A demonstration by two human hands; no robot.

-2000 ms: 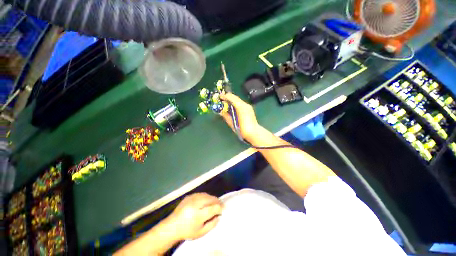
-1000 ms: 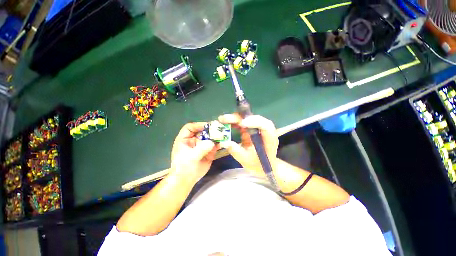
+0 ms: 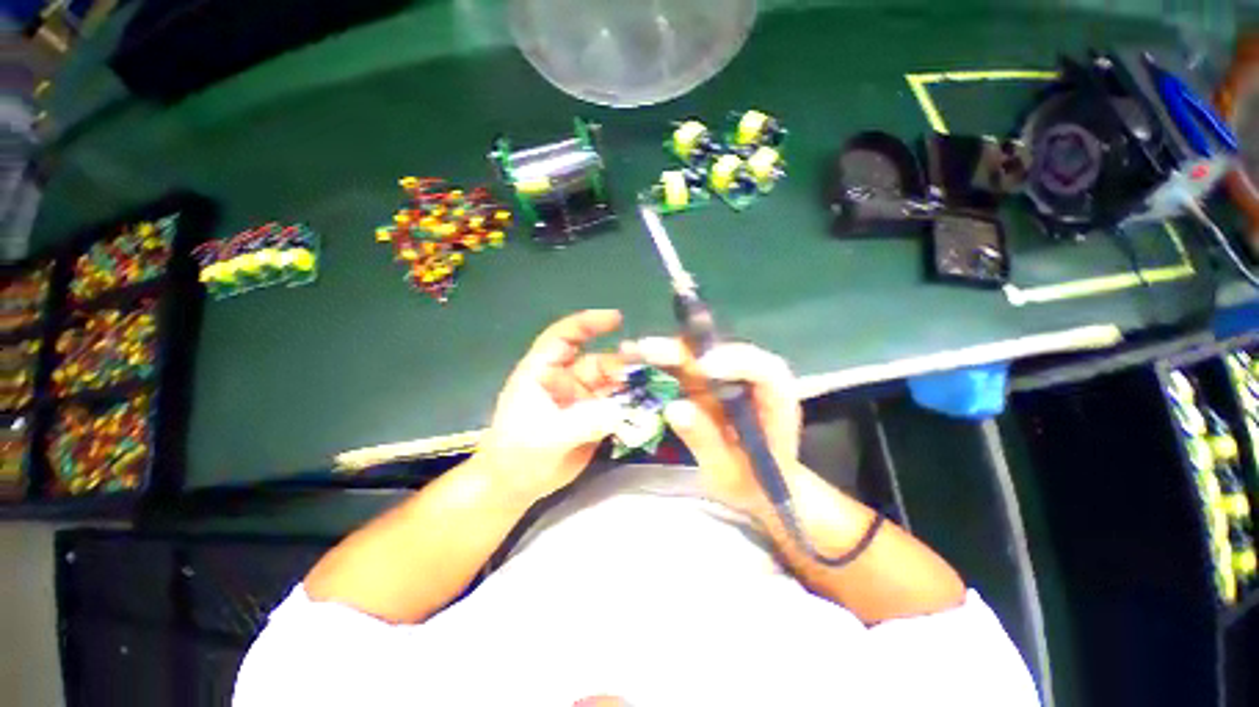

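A small green circuit board [image 3: 641, 414] is held between my two hands, above the bench's front edge. My left hand [image 3: 555, 401] has its thumb at the board's left side, with its upper fingers raised. My right hand [image 3: 732, 414] touches the board's right side with its fingertips and also holds the soldering iron [image 3: 701, 326]. The iron's silver tip points up and away, beside the nearest board of the cluster. Fingers hide part of the board.
Yellow-topped boards [image 3: 726, 169], the solder reel [image 3: 555, 191] and loose connector leads [image 3: 439, 235] lie beyond my hands. A board row [image 3: 258, 263] and lead tray [image 3: 177, 345] are left. Black open boxes [image 3: 967, 249], a fan unit [image 3: 1070, 163] and a board tray [image 3: 1174, 456] are right. A clear hood [image 3: 632, 49] hangs above.
One second ago the board lay flat and pale side up between both hands; now it is tilted and my left fingers are more spread. Earlier, my right hand was at the cluster and my left was empty.
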